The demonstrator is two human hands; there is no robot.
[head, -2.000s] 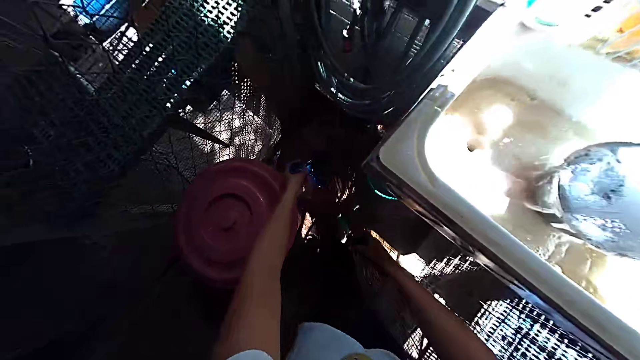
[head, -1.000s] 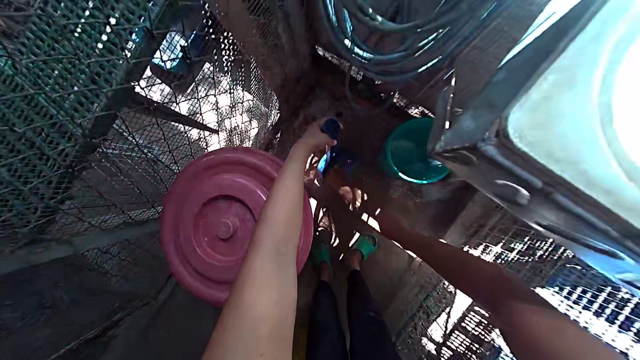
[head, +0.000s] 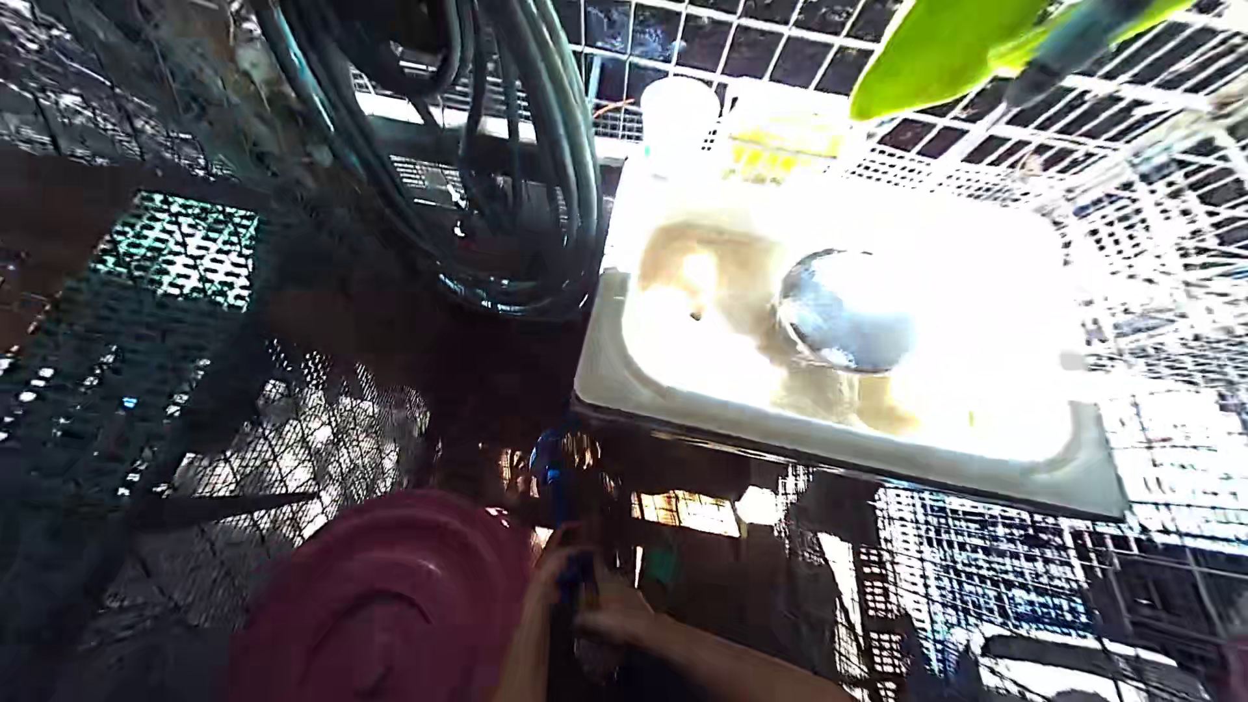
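Observation:
Both hands are low in the middle of the view, close together, between a red plastic lid and the sink's front edge. My left hand (head: 558,558) is closed on a blue object (head: 577,573), whose kind is too dark to make out. My right hand (head: 616,609) is against or just beside its lower part; whether it grips is unclear. Above them a blue curved thing (head: 552,458) hangs in shadow. The round red lid (head: 390,604) lies left of my left hand. To the upper right, a pale sink (head: 721,409) holds a round metal bowl (head: 848,310).
Coiled hose (head: 575,185) hangs left of the sink. A white cup (head: 680,115) and a yellow-and-white container (head: 780,136) stand at its back edge. Wire mesh (head: 1150,234) rises behind and to the right. Green leaves (head: 946,54) hang at the top. Green perforated mesh (head: 185,249) is on the left.
My hands, apart one second ago, are now close together around the blue object. The view has swung, bringing the sink basin and its bowl back into sight.

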